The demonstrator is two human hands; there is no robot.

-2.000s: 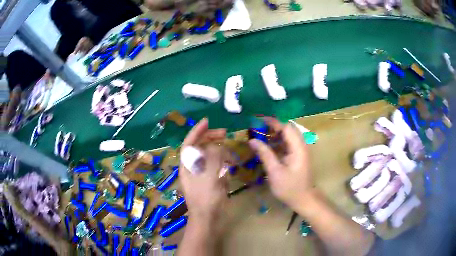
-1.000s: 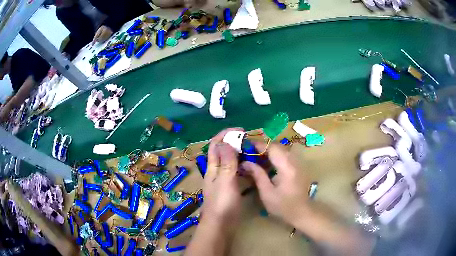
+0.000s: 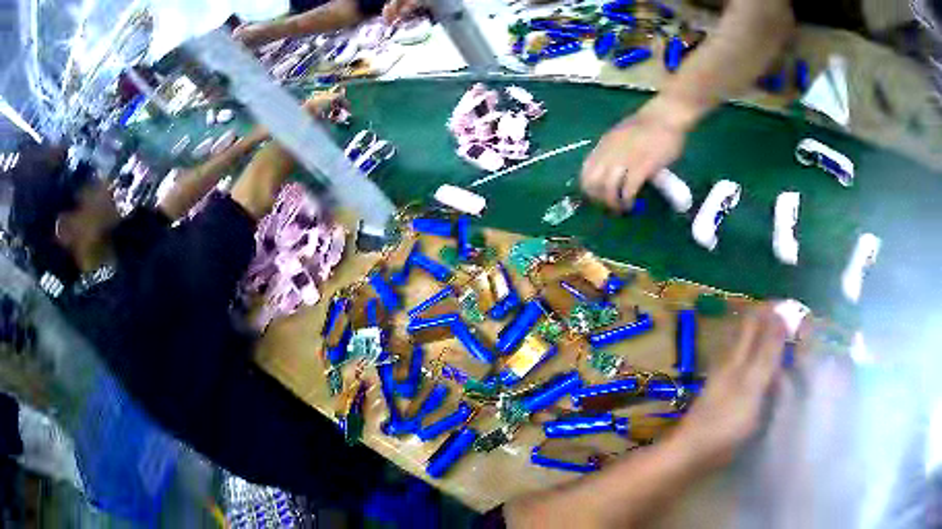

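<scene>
My left hand (image 3: 746,374) is at the lower right, its fingers around a white housing (image 3: 793,316); only the housing's end shows above the fingertips. A bit of blue shows just below it. My right hand cannot be made out; pale glare and blur cover the right edge. A pile of blue battery cells (image 3: 578,426) with wires and green circuit boards (image 3: 529,254) lies on the tan bench left of my left hand.
The green belt (image 3: 413,114) carries white housings (image 3: 787,227), a thin white strip (image 3: 532,162) and a pink-white cluster (image 3: 485,129). Another person's hand (image 3: 635,155) reaches over it from the far side. A person in dark clothes (image 3: 155,310) sits at left.
The view has swung left, so the battery pile is now central and the housing pile is out of view. Another person's hand has come over the belt. My right hand has left view.
</scene>
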